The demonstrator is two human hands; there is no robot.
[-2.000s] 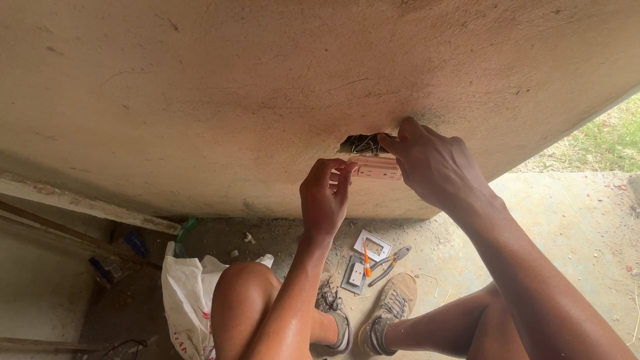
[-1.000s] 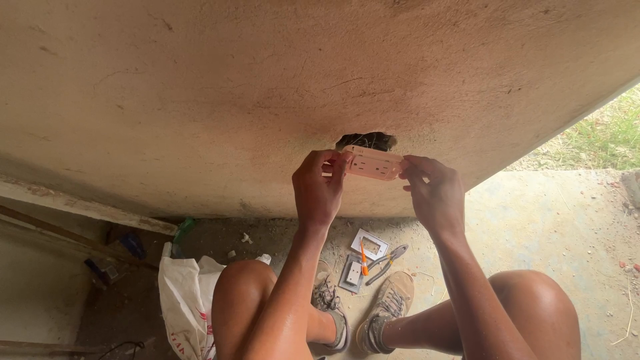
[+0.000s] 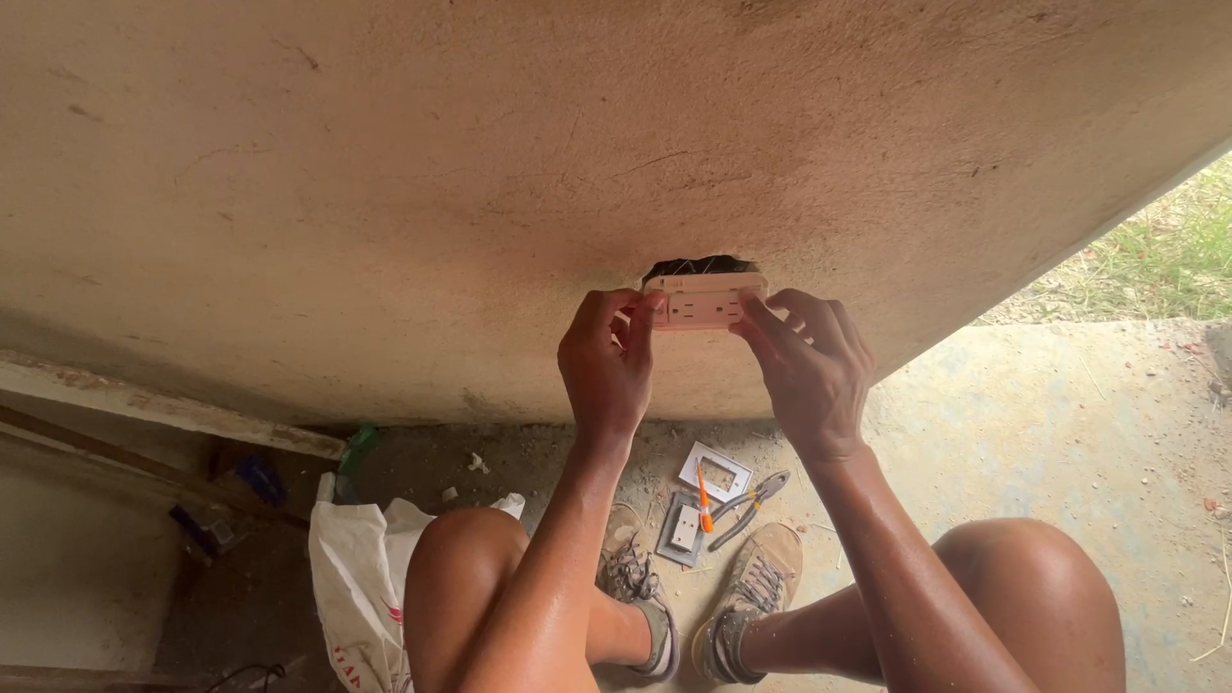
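A pale electrical outlet with a double socket [image 3: 705, 309] is held level against the wall by both hands. My left hand [image 3: 608, 361] pinches its left end between thumb and fingers. My right hand [image 3: 813, 371] grips the right end, with thumb and fingertips at its face. Just above the outlet's top edge, the dark wall hole [image 3: 701, 265] shows with thin wires in it; the outlet covers its lower part. On the floor below lie a white cover plate [image 3: 736, 471], an orange screwdriver [image 3: 705, 510], pliers [image 3: 749, 510] and another outlet on a grey plate [image 3: 684, 529].
The plastered wall [image 3: 481, 192] fills the upper view. Between my knees, my shoes [image 3: 760, 577] stand on the concrete floor [image 3: 1011, 433] beside the tools. A white sack [image 3: 356, 568] lies at left, near a wooden beam [image 3: 173, 404]. Grass [image 3: 1165, 250] grows beyond the wall's right edge.
Two seconds ago my right hand was at the hole's right edge; now it holds the outlet's right end. Since one second ago the outlet has moved up over the lower part of the hole.
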